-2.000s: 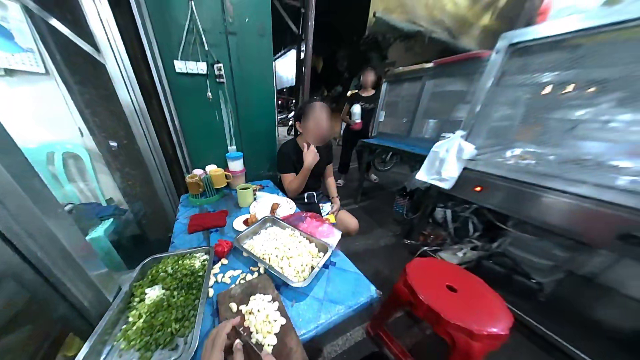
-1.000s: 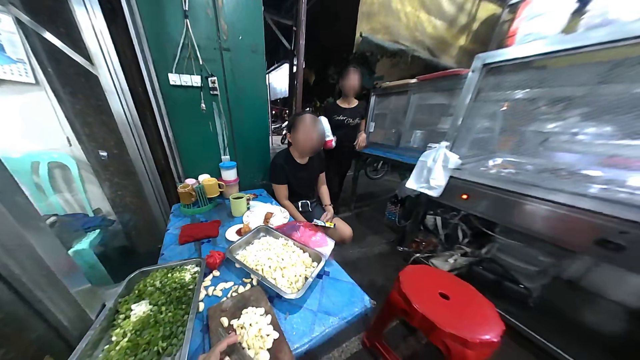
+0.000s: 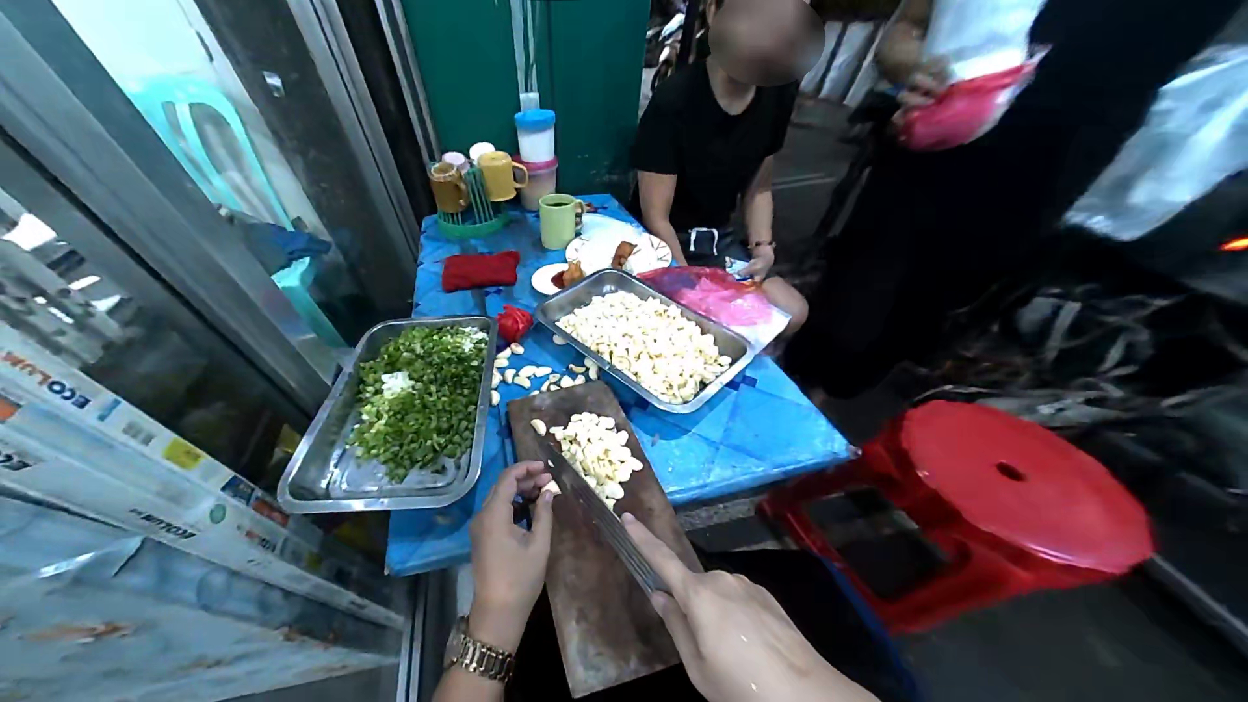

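Observation:
My right hand (image 3: 726, 624) grips a knife (image 3: 603, 515), its blade slanting up and left over a wooden cutting board (image 3: 604, 595). Beside the blade, my left hand (image 3: 515, 531) pinches a small pale piece, which looks like a garlic clove (image 3: 551, 487), between thumb and fingers. Cut pale pieces (image 3: 597, 453) are heaped on the board's upper part. Whole cloves (image 3: 526, 375) lie loose on the blue table cover beyond it. A metal tray of chopped green onions (image 3: 419, 405) stands at the left, and a metal tray of pale cloves (image 3: 648, 346) sits behind the board.
On the blue-covered table (image 3: 770, 439) are a red cloth (image 3: 481, 271), a green mug (image 3: 560, 221), plates (image 3: 639, 249) and a pink plastic bag (image 3: 717, 297). A seated person (image 3: 717, 136) is across it, another person stands right. A red plastic stool (image 3: 1024, 487) stands right; a glass-and-metal frame is left.
The view has tipped down and come closer, so both hands and the knife now show fully. The standing person is now nearer, beside the table, holding a red and white thing.

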